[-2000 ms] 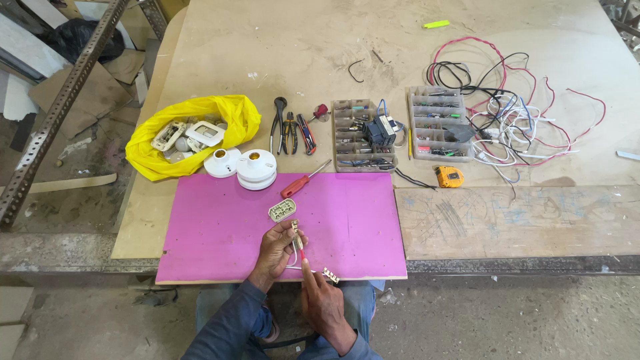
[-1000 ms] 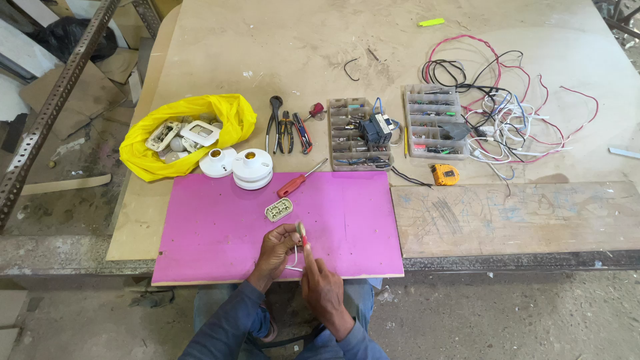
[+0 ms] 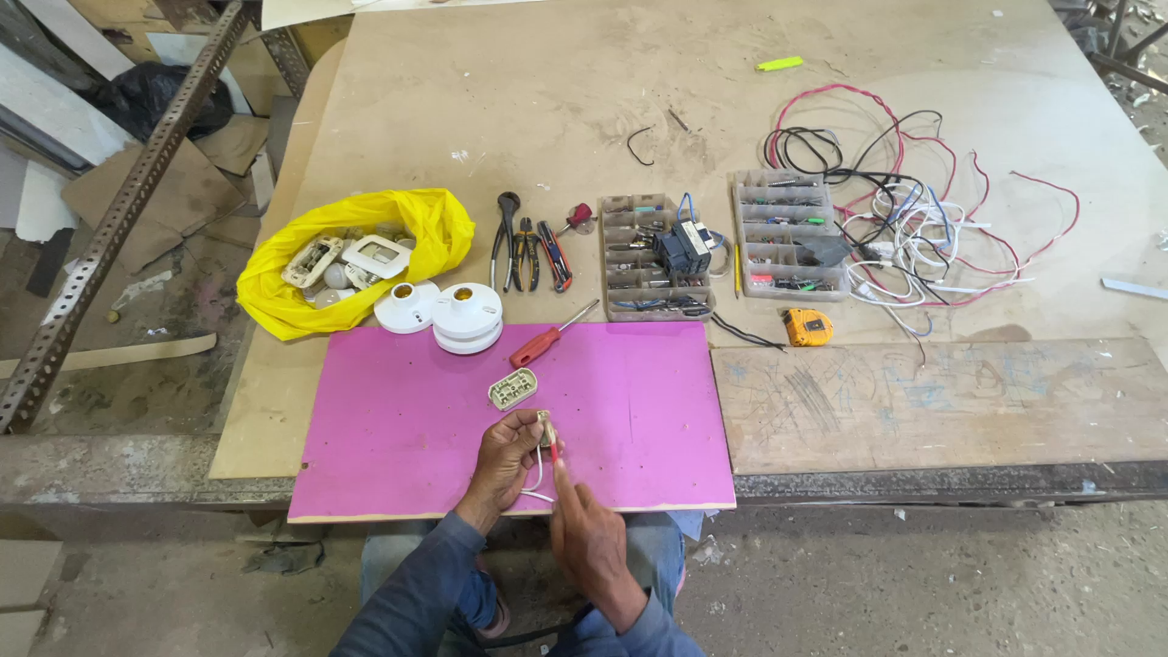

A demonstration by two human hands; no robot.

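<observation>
My left hand (image 3: 505, 459) grips a small cream electrical fitting (image 3: 545, 429) above the pink board (image 3: 639, 411). A white cable (image 3: 538, 470) hangs from the fitting past the fingers. In my right hand (image 3: 584, 538) is a slim tool with a red part (image 3: 554, 451), its end against the fitting; the grip hides most of it, perhaps a screwdriver. An oval cream socket housing (image 3: 513, 390) lies just beyond my left hand. Behind it rests a red-handled screwdriver (image 3: 538, 347), angled across the board. White round lamp holders (image 3: 467, 315) stand at the board's back left edge.
A yellow plastic bag (image 3: 274, 265) holds electrical fittings. Cable cutters (image 3: 505, 242), pliers (image 3: 526, 255) and a utility knife (image 3: 555, 257) lie beside it. Farther right are compartment boxes (image 3: 657, 315) (image 3: 794, 287), a black contactor (image 3: 680, 251), tangled wires (image 3: 912, 228) and an orange tape measure (image 3: 808, 327).
Two seconds ago a brass-coloured strip of parts showed beside my right hand at the board's front; it no longer shows there. Both hands stay together at the fitting.
</observation>
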